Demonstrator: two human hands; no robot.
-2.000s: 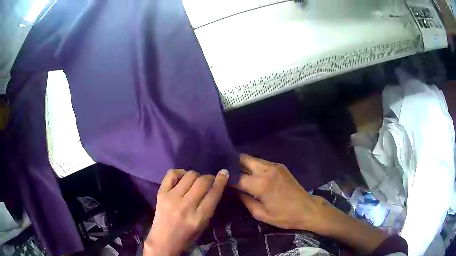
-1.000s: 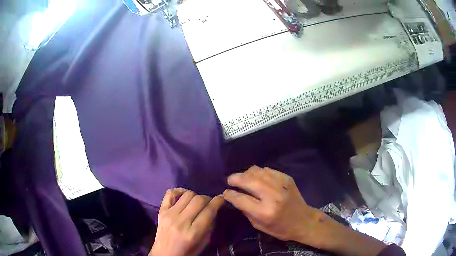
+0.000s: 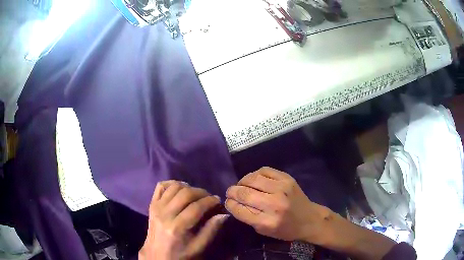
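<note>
A large dark purple cloth (image 3: 127,117) lies over the left part of the white machine table (image 3: 305,76) and drapes over its front edge towards my lap. My left hand (image 3: 185,216) is at the cloth's lower edge, its thumb a little apart from its bent fingers. My right hand (image 3: 269,203) is close beside it, fingertips pinched on the cloth's edge near the lower corner. The fingertips hide the exact spot held. The presser foot area (image 3: 174,28) shows at the top, beside the cloth's right edge.
Red snips (image 3: 290,25) and dark looped scissors (image 3: 320,7) lie at the table's back. A printed ruler runs along its front edge. White cloth (image 3: 422,167) hangs in a heap at the right. A bright lamp (image 3: 46,30) glares at the upper left.
The view has tilted up, showing the machine's needle area, snips and scissors. My hands still meet at the cloth's edge; my left thumb has moved away from its fingers.
</note>
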